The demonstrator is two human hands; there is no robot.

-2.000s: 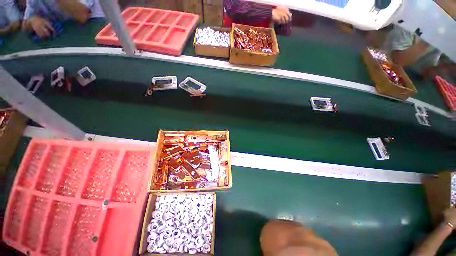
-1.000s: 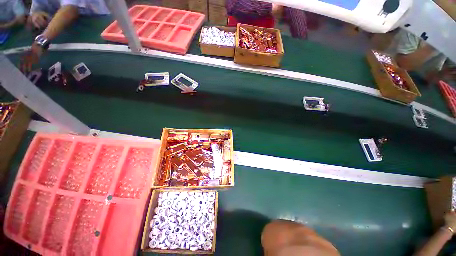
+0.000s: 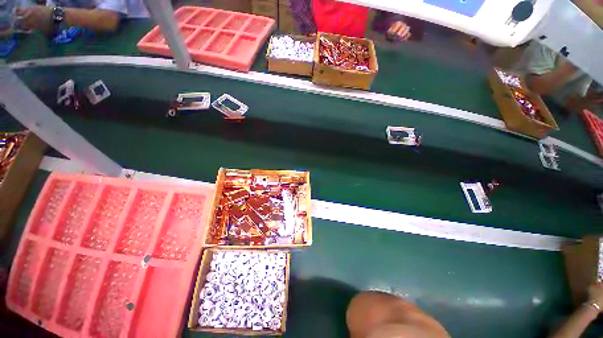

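No hand of mine shows clearly. A bare, rounded body part (image 3: 393, 318) is cut off by the bottom edge; I cannot tell whether it is an arm or a knee. Nearest in front lies a cardboard box of white ring parts (image 3: 243, 290). Directly beyond it is a box of copper-coloured parts (image 3: 251, 214), with pale strips at its right side. A pink-red compartment tray (image 3: 151, 259) lies left of the boxes, with tiny clear parts in most pockets; its near right pocket looks bare.
A dark green belt beyond a whitish rail (image 3: 410, 223) carries spaced housings, one at right (image 3: 476, 197). Grey uprights (image 3: 59, 129) cross the left. Another tray (image 3: 210, 36) and boxes stand across the belt. A person's arm (image 3: 575, 323) is at lower right; others sit opposite.
The housings on the belt have moved left. A worker's arm at upper left reached to the belt and has drawn back. The body part at the bottom is nearly unmoved.
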